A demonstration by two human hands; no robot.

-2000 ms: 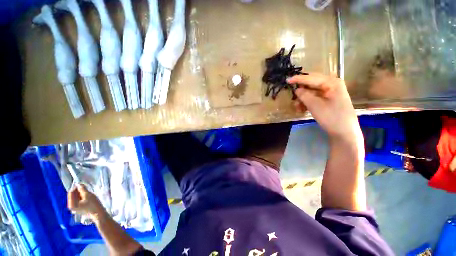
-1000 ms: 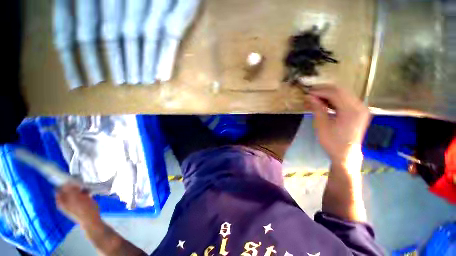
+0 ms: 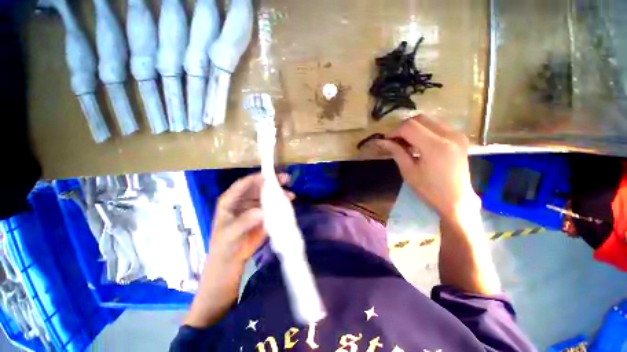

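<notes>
My left hand [image 3: 237, 218] holds a pale plastic handle [image 3: 280, 213] by its middle at the table's front edge. The handle's pronged head points up over the table and its ribbed tail lies over my shirt. No black band shows on that head. My right hand [image 3: 430, 159] pinches one thin, bent black loop [image 3: 372, 140] between thumb and finger, to the right of the handle and apart from it. The pile of black loops [image 3: 399, 81] lies just beyond my right hand. A small white knob [image 3: 330, 91] sits on a brown cardboard pad [image 3: 302, 103].
Several pale handles [image 3: 172, 55] lie in a row at the table's left. A blue crate [image 3: 148, 297] with handles and a white liner stands below left, with another crate [image 3: 48, 275] beside it. A person's red sleeve [image 3: 614, 220] shows at the far right.
My left hand has come up from the crate side to the table edge with the handle. My right hand has drawn one black loop away from the pile, leftward.
</notes>
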